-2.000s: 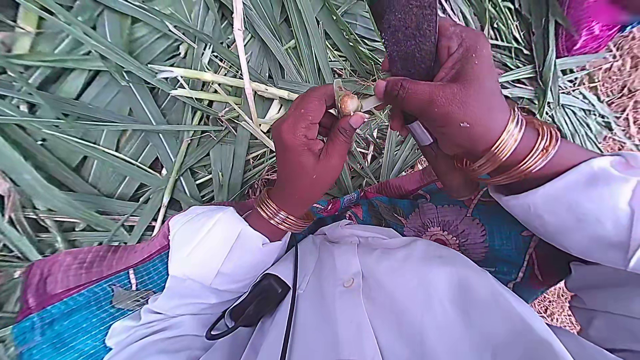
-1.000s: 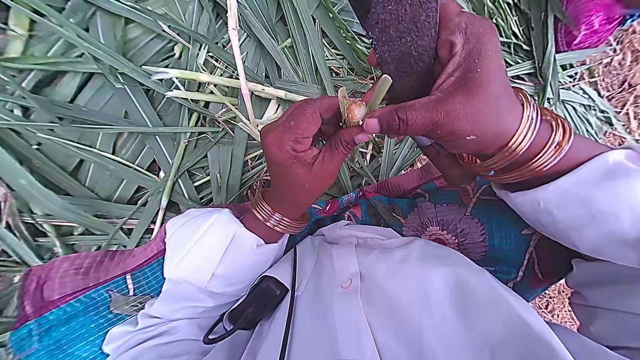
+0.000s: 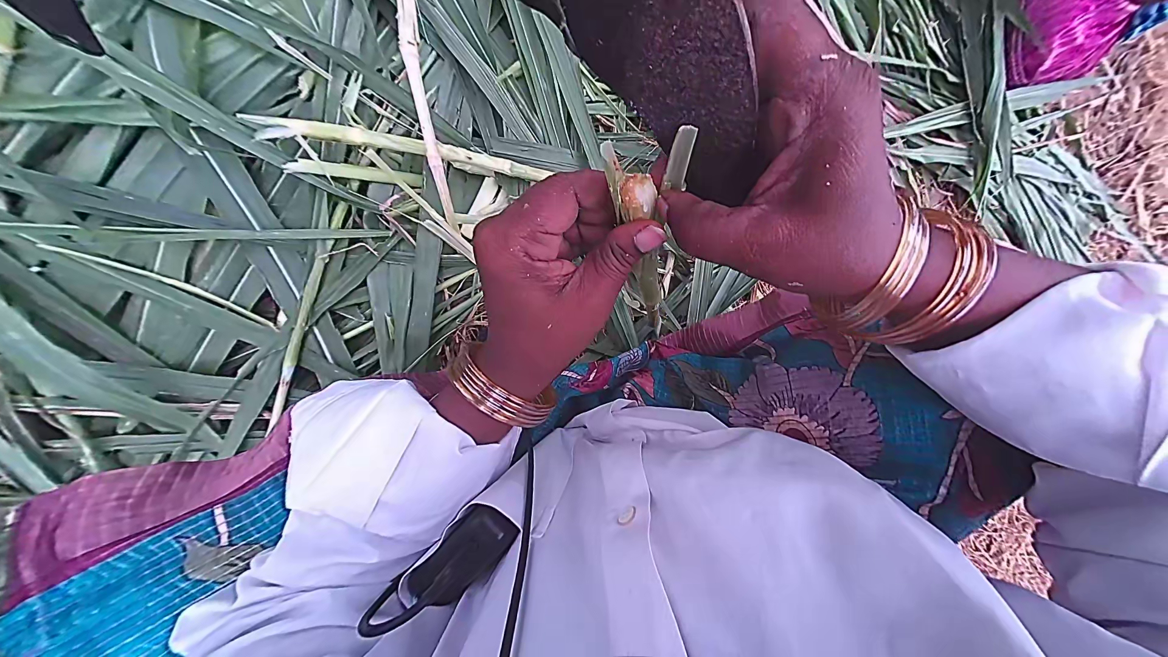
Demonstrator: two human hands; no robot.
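Between my two hands is a short piece of plant stalk [image 3: 639,196] with a pale, brownish core and split green strips standing on either side. My left hand [image 3: 566,260] grips it between thumb and fingers. My right hand [image 3: 803,182] pinches the strip on the right with thumb and finger. In that same hand, above the stalk, is a broad dark blade [image 3: 684,82] with a rough surface; its far end runs out of view at the top, and the handle is hidden. Gold-coloured bangles circle both wrists.
Long cut green leaves [image 3: 119,228] and pale stalks [image 3: 401,146] cover the ground ahead and to the left. Dry straw [image 3: 1131,155] and a bright pink cloth [image 3: 1063,41] lie at the right. A black device [image 3: 470,552] with a cord hangs on the white shirt.
The green outer strip has been parted from the core, which shows more plainly than two seconds ago. My right hand and the blade have moved slightly up.
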